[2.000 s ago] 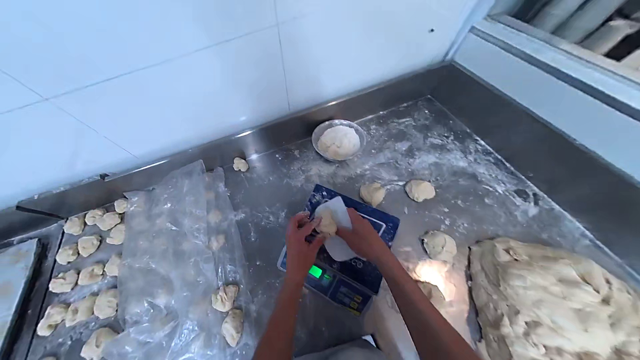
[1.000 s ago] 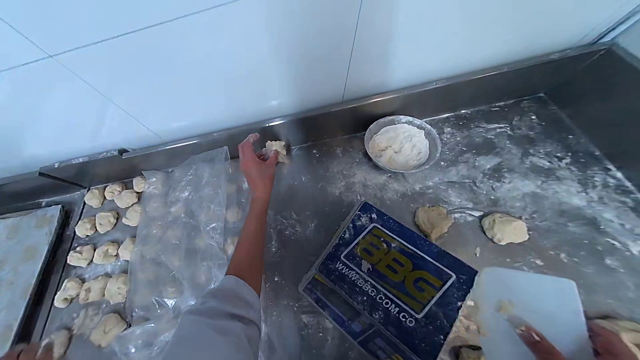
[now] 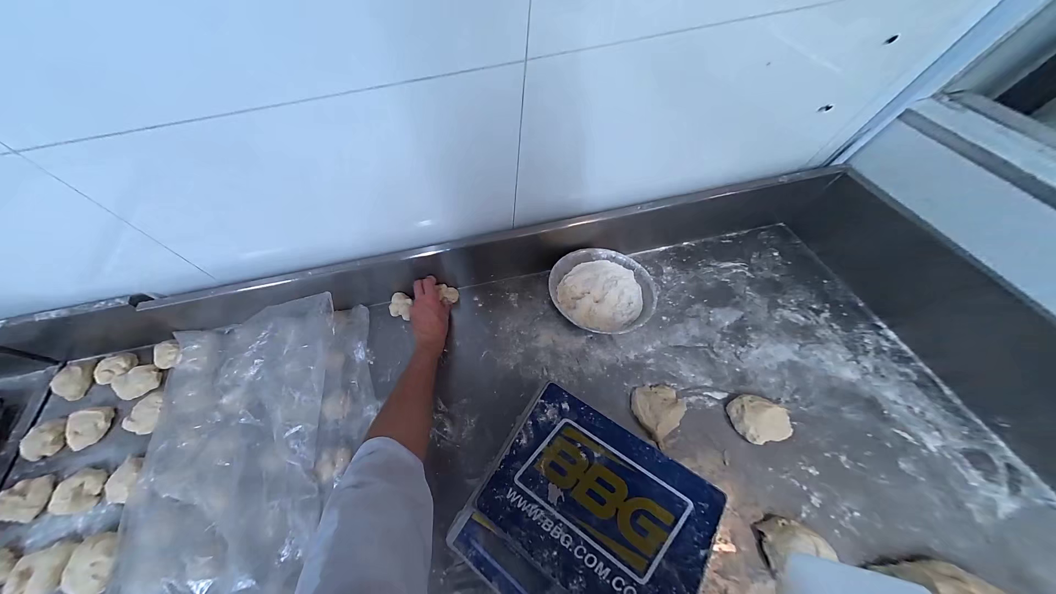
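Observation:
My left hand (image 3: 431, 312) reaches to the back edge of the steel worktop, fingers down between two small dough pieces. One piece (image 3: 401, 305) lies to its left, and another (image 3: 448, 294) shows at the right of its fingers, partly covered. Whether the fingers grip any dough is hidden. My right hand is out of view. At the bottom right shows part of a white plastic scraper (image 3: 846, 576), over a dough lump (image 3: 792, 541). A blue scale (image 3: 606, 503), dusted with flour, stands right of my left forearm.
A bowl of flour (image 3: 601, 295) stands near the back rim. Two dough pieces (image 3: 657, 411) (image 3: 759, 419) lie behind and right of the scale. At left, clear plastic sheeting (image 3: 239, 445) covers part of the rows of dough pieces (image 3: 89, 427). A larger dough mass (image 3: 936, 575) shows at bottom right.
My left hand has left the scale, where both hands were two seconds ago, and moved to the back edge. Two dough pieces now show there. My right hand has gone out of view.

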